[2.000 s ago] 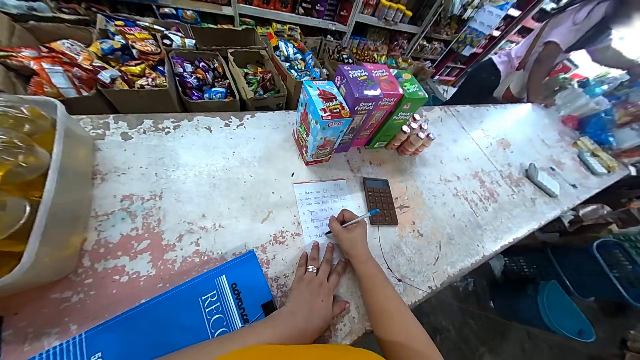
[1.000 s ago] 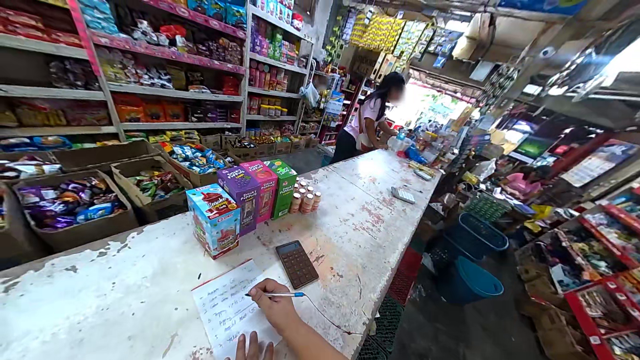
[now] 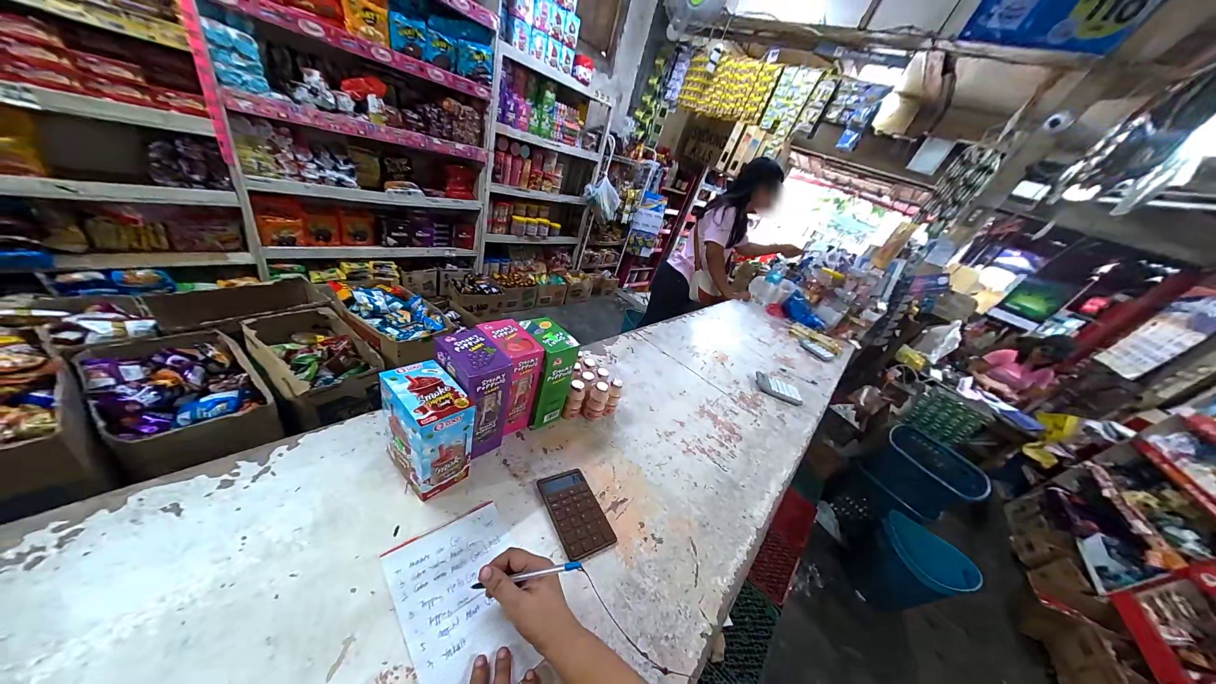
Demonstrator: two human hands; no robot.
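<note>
My right hand (image 3: 532, 600) grips a blue-and-white ballpoint pen (image 3: 546, 573) over a handwritten sheet of paper (image 3: 446, 579) on the worn white counter. Only the fingers of my left hand (image 3: 499, 670) show at the bottom edge, resting by the paper's lower part. Beyond the pen lies a brown calculator (image 3: 577, 513). Behind the sheet stand a light-blue candy box (image 3: 427, 432), a purple box (image 3: 478, 389), a pink box (image 3: 515, 375) and a green box (image 3: 551, 370), side by side. Several small capped bottles (image 3: 594, 389) are grouped at their right.
Cartons of wrapped snacks (image 3: 176, 389) line the counter's far side, before stocked shelves (image 3: 361, 190). A person (image 3: 717, 237) stands at the counter's far end near plastic goods. A white calculator (image 3: 779, 388) lies farther along. Blue tubs (image 3: 917, 560) stand on the floor at right. Another person (image 3: 1021, 366) is beyond them.
The view has swung up and to the right, so my left hand and the blue record book have left most or all of the picture. My right hand still holds the pen at the paper.
</note>
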